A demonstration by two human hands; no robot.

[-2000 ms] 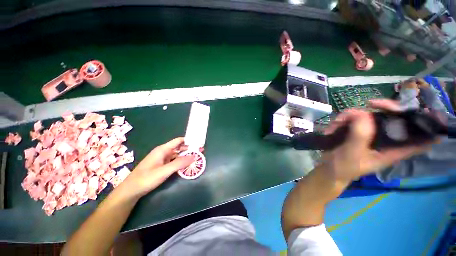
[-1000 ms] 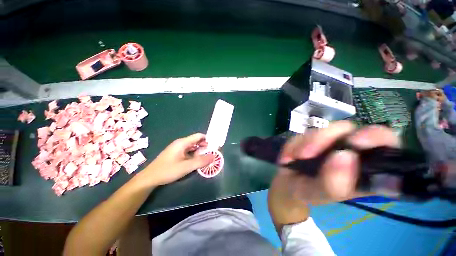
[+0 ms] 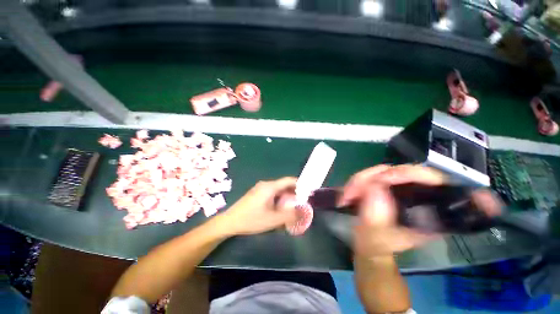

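Observation:
A pink handheld fan (image 3: 315, 168) lies on the dark-green bench, its pale flat handle pointing away and its round slotted head nearest me. My left hand (image 3: 270, 205) holds it at the neck, between handle and head. My right hand (image 3: 393, 205) is blurred and grips a black electric screwdriver (image 3: 430, 205), held roughly level. Its dark front end is at the fan's neck, beside my left fingers. Whether the tip touches the fan, and any screw, cannot be told.
A pile of pale-pink pieces (image 3: 169, 178) lies left, with a tray of dark parts (image 3: 73, 179) beyond. A screw feeder (image 3: 457, 147) and green circuit boards (image 3: 522, 178) stand right. Fan bodies (image 3: 215, 101) lie on the belt (image 3: 344, 101) behind the pale rail (image 3: 295, 129).
The view has swung left, so the bench things appear further right. My right hand has brought the screwdriver left to the fan. My left hand still holds the fan.

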